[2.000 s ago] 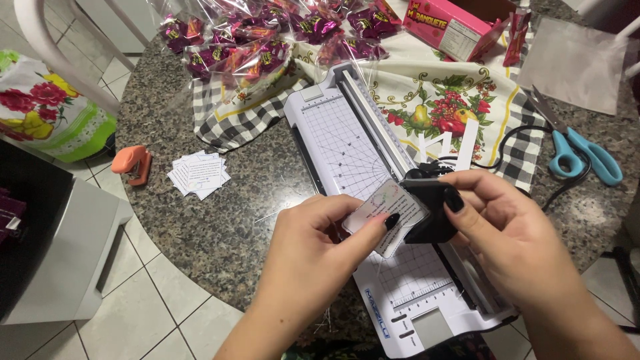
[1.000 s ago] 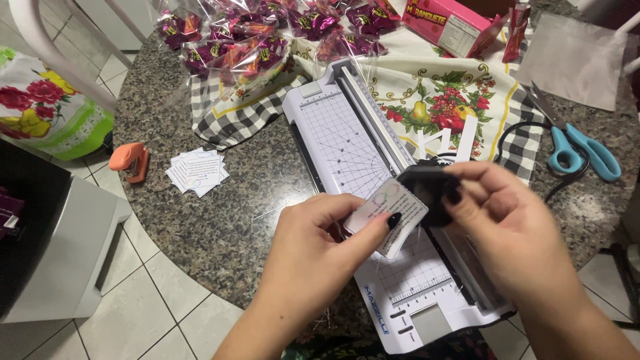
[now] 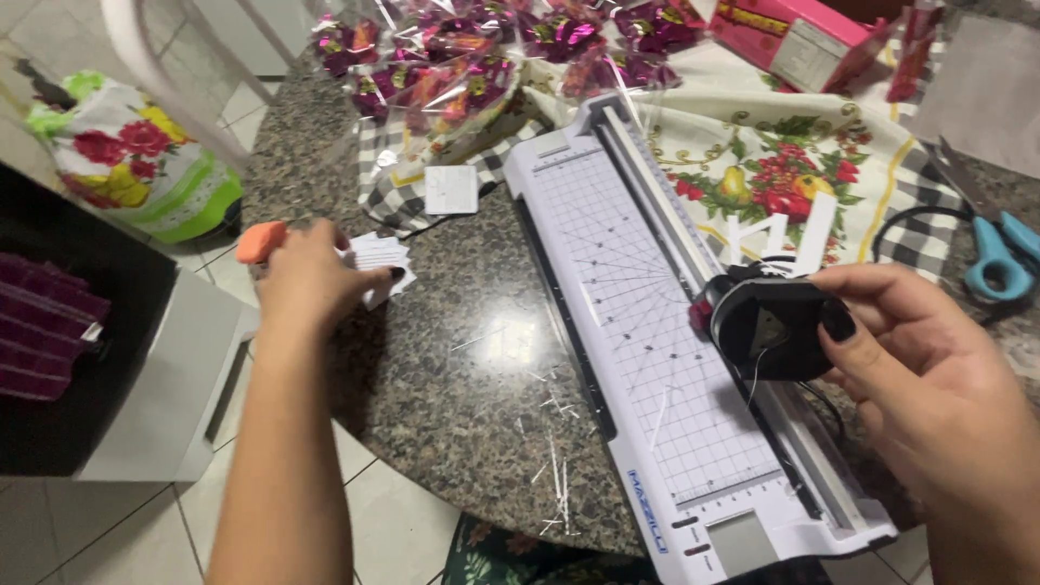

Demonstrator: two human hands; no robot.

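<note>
My left hand (image 3: pixel 313 268) is over the pile of small printed paper cards (image 3: pixel 382 264) at the left of the granite table, beside an orange craft punch (image 3: pixel 262 242); whether its fingers grip a card is unclear. My right hand (image 3: pixel 894 349) holds a black corner punch (image 3: pixel 772 329) above the white paper trimmer (image 3: pixel 634 301), with a thin paper strand hanging from the punch. Another small stack of cards (image 3: pixel 451 190) lies by the cloth's edge, left of the trimmer's top.
Clear bags of purple foil-wrapped sweets (image 3: pixel 455 73) and a pink box (image 3: pixel 800 41) lie on a fruit-print cloth (image 3: pixel 764 154). Blue-handled scissors (image 3: pixel 995 260), a black cord and white paper strips are at the right. Paper slivers (image 3: pixel 559 479) litter the granite. A chair stands upper left.
My left hand has let go of the card held in front of me and moved left to the card pile. A card stack now shows near the cloth's edge. My right hand still holds the black punch.
</note>
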